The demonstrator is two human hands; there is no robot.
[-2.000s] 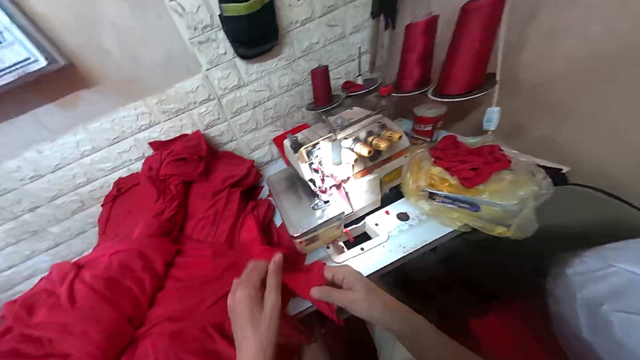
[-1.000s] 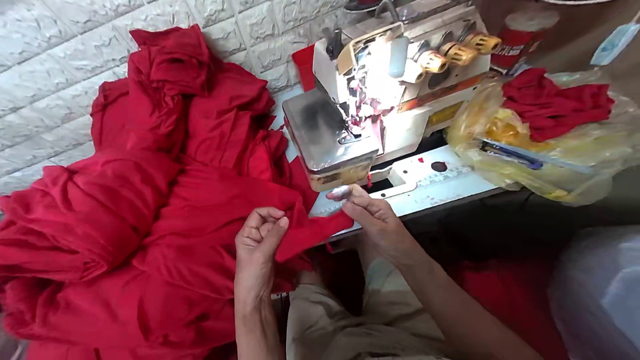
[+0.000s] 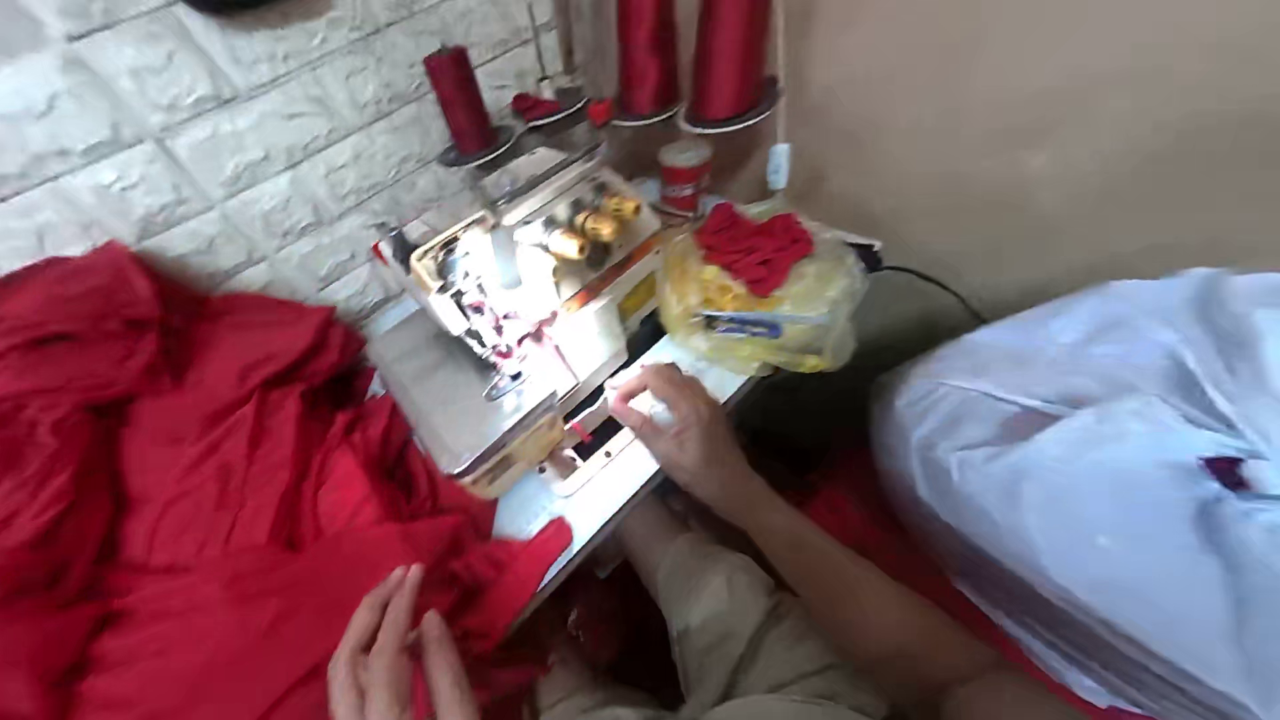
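Note:
My left hand (image 3: 395, 650) is at the bottom, over the large heap of red fabric (image 3: 230, 560); a bit of red shows between its fingers, and whether it grips the cloth is unclear. My right hand (image 3: 680, 430) is raised over the white machine table (image 3: 605, 485), thumb and forefinger pinched around something small and whitish, too blurred to name. Just left of it stands an overlock sewing machine (image 3: 530, 300) with its lamp lit. A corner of the red fabric lies on the table's front edge, between my hands.
A yellow plastic bag (image 3: 690, 300) with a red cloth (image 3: 755, 245) on top sits right of the machine. Behind stand a red cup (image 3: 685, 178) and red thread cones (image 3: 733, 60). A large white sack (image 3: 1080, 440) is at the right, a brick-patterned wall (image 3: 240, 120) at the left.
My right hand has let go of the red cloth and moved away from my left hand, over the table. The cloth's corner, earlier held between both hands, now lies on the table edge. The view has shifted.

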